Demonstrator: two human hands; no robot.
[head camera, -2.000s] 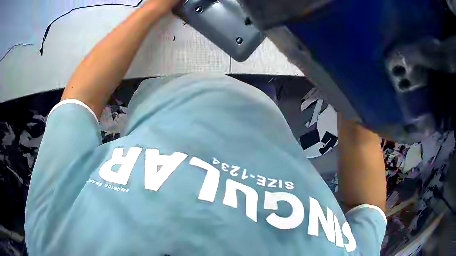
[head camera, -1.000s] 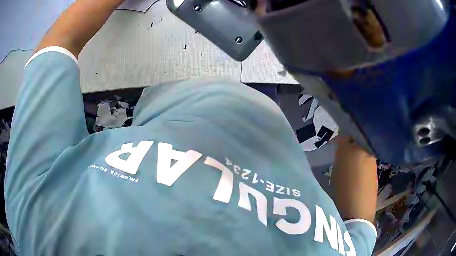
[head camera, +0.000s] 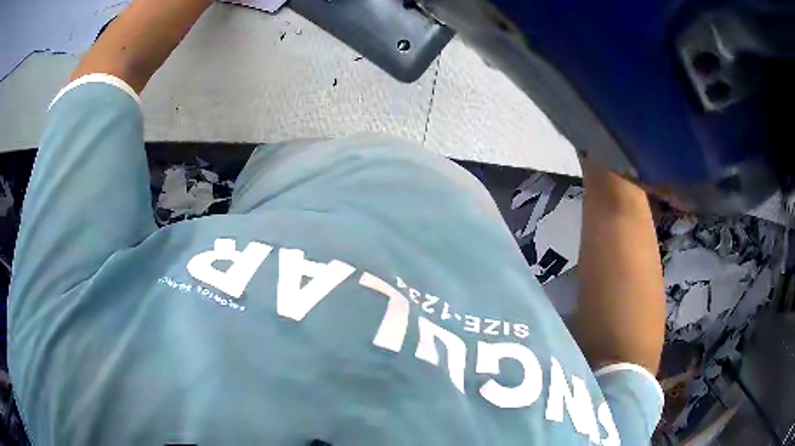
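The blue and grey motor body of the straight-knife cutting machine (head camera: 628, 78) fills the upper right, very close to the camera. Its silver-grey base plate (head camera: 370, 35), with a screw showing, lies on the pale table (head camera: 261, 100) at top centre, cut off by the upper edge. My left forearm reaches up at the left; my left hand is beyond the top edge. My right forearm rises at the right and passes behind the motor body, which hides my right hand. The knife and the handle grip do not show.
A lilac-white paper marker (head camera: 39, 30) with a thin dark line lies at the top left. Small dark specks dot the table. Below the table edge, white and dark fabric scraps (head camera: 706, 279) lie heaped on both sides of my body.
The motor body has swung within the view, and its grey end has left the upper right. The base plate sits higher in the picture. More of my right forearm shows.
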